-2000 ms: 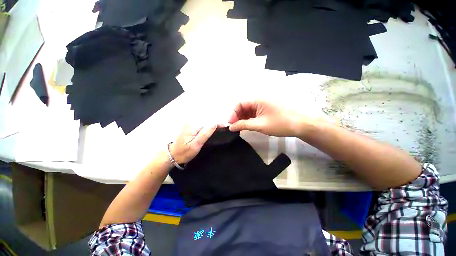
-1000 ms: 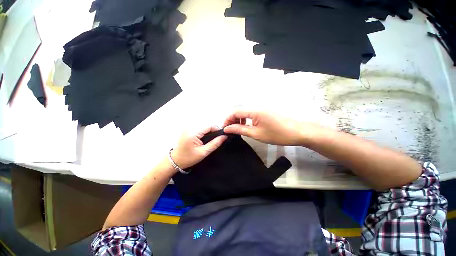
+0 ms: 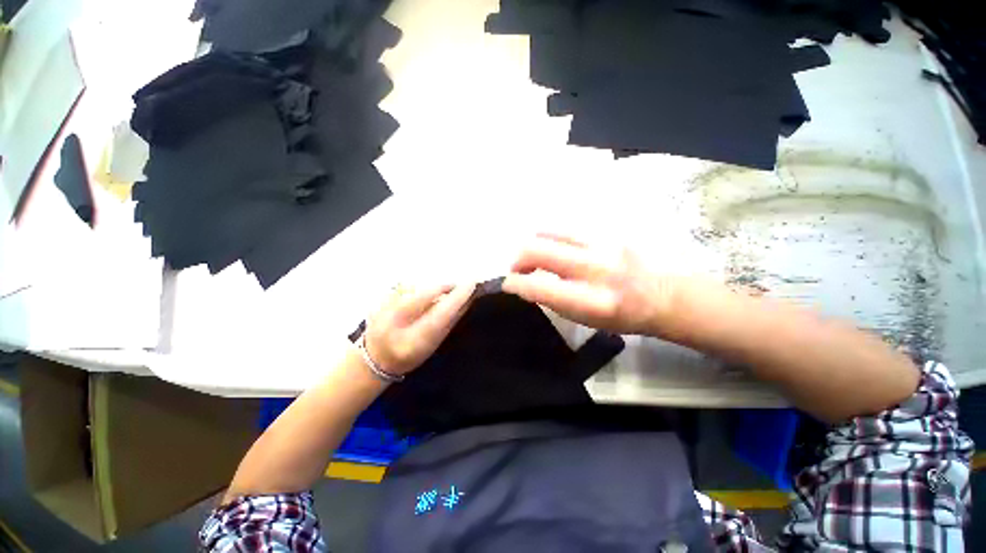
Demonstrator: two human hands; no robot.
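Observation:
A black panel (image 3: 492, 367) lies over the table's near edge against the dark apron. Its top edge shows a narrow folded strip (image 3: 490, 286) between my hands. A short tab (image 3: 601, 352) juts from its right side. My left hand (image 3: 407, 331) holds the panel's upper left edge, fingers flat along the fold. My right hand (image 3: 573, 283) is at the right end of the fold, thumb and fingers at the edge; it is slightly blurred.
A left pile of black panels (image 3: 232, 162) and a right pile (image 3: 670, 86) lie further back. A teardrop black piece (image 3: 75, 179) lies far left. Dark smears mark the white table (image 3: 822, 238) at right. An open cardboard box (image 3: 162, 454) and blue bins (image 3: 770, 445) sit below.
The panel's top edge has been folded into a narrow strip since the first frame. My right hand has shifted slightly right along the edge since the last one, its fingers now straighter.

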